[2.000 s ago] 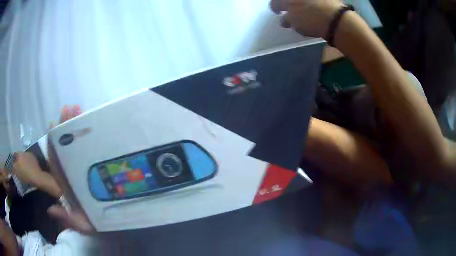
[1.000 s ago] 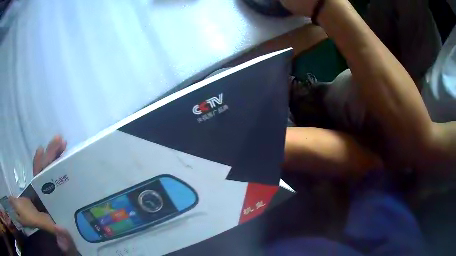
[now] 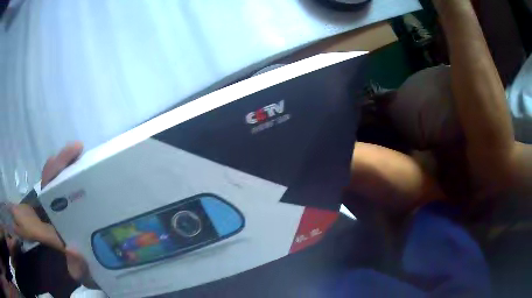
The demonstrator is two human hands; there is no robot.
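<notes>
A wide white carton (image 3: 146,169) with dark grey and red parts, a blue-rimmed mirror picture and a CCTV logo fills the middle. It is tilted, front towards me, and its white top edge shows. My left hand (image 3: 63,163) grips its left end, with fingers over the top corner and skin also showing at the lower left edge. A bare forearm, seemingly my right, reaches behind the carton's right side; the hand is hidden behind it. The picture is slightly blurred.
A table (image 3: 151,52) with white sheeting lies beyond the carton. A round black part (image 3: 344,3) is cut off at the top edge. A neighbour's bare arm (image 3: 478,87) is at the right. Another person's hand (image 3: 29,222) is at the far left.
The carton has shifted a little and tipped, so more of its white top edge shows. The neighbour's hand with the dark bracelet has left the picture at the top. My left hand keeps its grip.
</notes>
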